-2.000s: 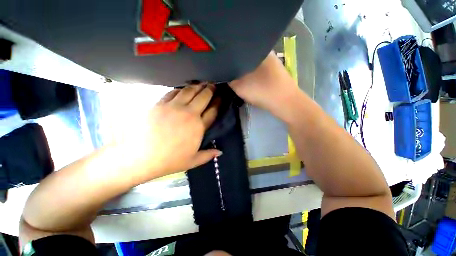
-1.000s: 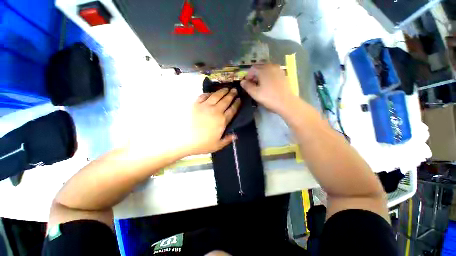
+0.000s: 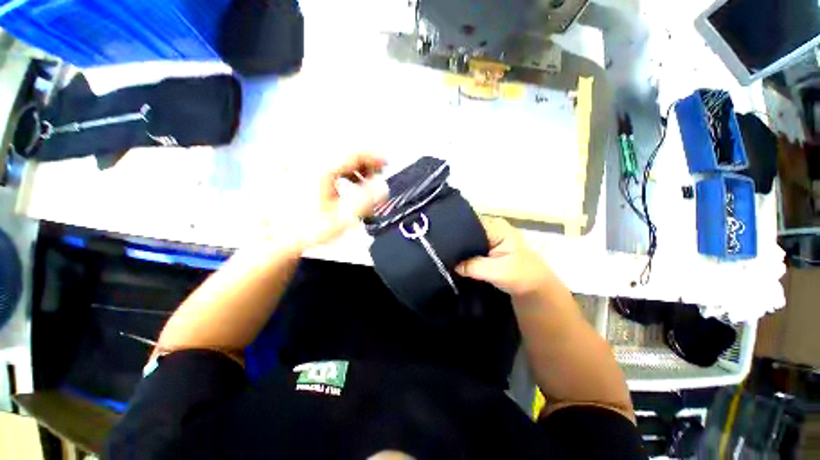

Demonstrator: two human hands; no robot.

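Note:
A black pouch piece [image 3: 405, 269] is held near the table's front edge, partly over my lap. A silver zipper with a ring puller [image 3: 416, 226] shows on its face, and a striped, pale-edged flap stands at its upper end. My right hand [image 3: 503, 260] grips its right side, thumb on the front. My left hand [image 3: 346, 198] is at its upper left end, overexposed and blurred; whether its fingers grip the piece is unclear.
The sewing machine [image 3: 494, 27] is at the top, with yellow tape [image 3: 583, 153] edging its plate. Green-handled snips [image 3: 627, 153] and blue bins [image 3: 710, 130] are at right. Another black zippered piece [image 3: 180, 112] lies at left, near a blue crate [image 3: 126, 31].
The black piece has come away from the machine toward me and is now folded in my hands with its ring puller showing. The view has shifted, showing more of the table's front.

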